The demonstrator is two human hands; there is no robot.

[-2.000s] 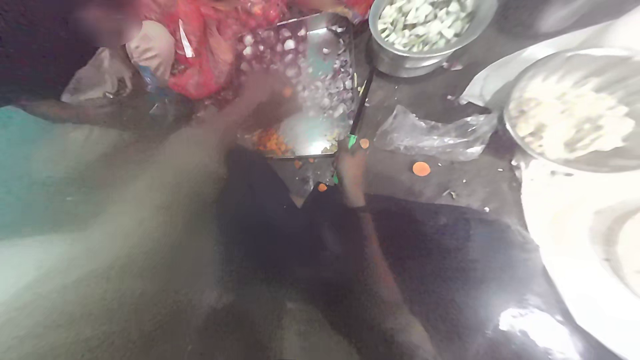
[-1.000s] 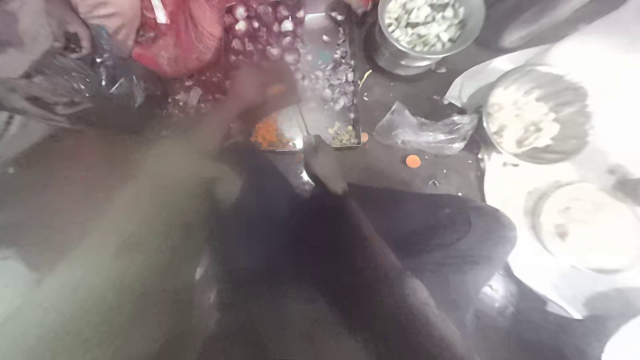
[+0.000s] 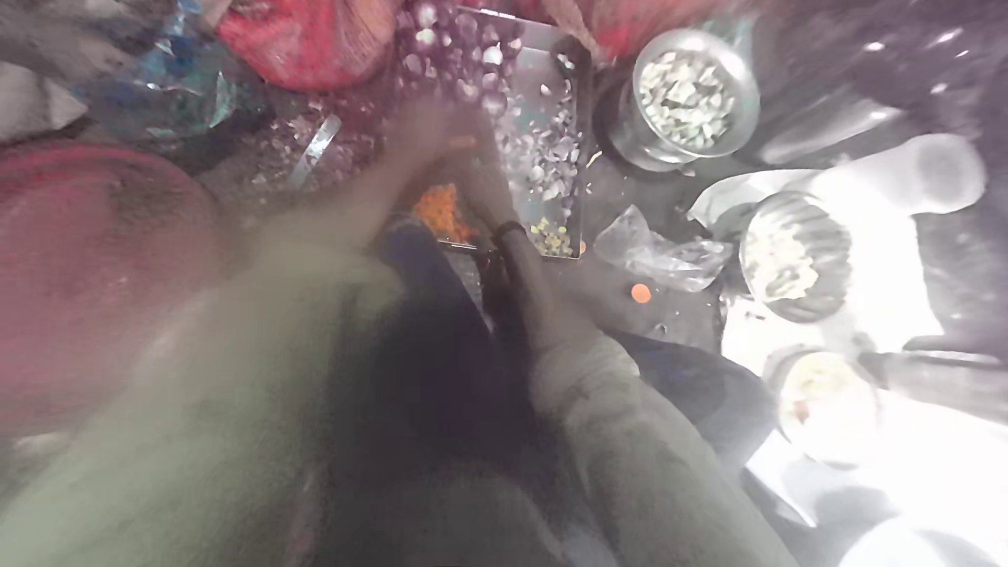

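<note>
A rectangular metal tray [image 3: 584, 157] holds a heap of small purple-and-white onions [image 3: 492, 55] at its far left and pale chopped pieces [image 3: 555, 157] on its right. Orange chopped bits [image 3: 441, 211], which look like carrot, lie at the near left, and yellowish-green bits [image 3: 551, 239] at the near right corner. My left hand [image 3: 429, 126], badly blurred, is over the tray beside a small orange piece [image 3: 463, 142]. My right hand [image 3: 480, 177], with a dark band at its wrist, reaches in close to it. Blur hides the fingers of both hands and what they hold.
Right of the tray stand a metal pot [image 3: 685, 153] of chopped pale pieces, a crumpled clear plastic bag [image 3: 665, 252] and an orange slice [image 3: 641, 293]. Farther right are a bowl [image 3: 839, 252] and a round container [image 3: 827, 409] on white sheeting. A red bag [image 3: 315, 39] and large reddish round thing [image 3: 102, 283] lie left.
My right hand has moved from the tray's near edge to over the tray, close to my left hand. The long thin tool seen at my right hand earlier cannot be made out now.
</note>
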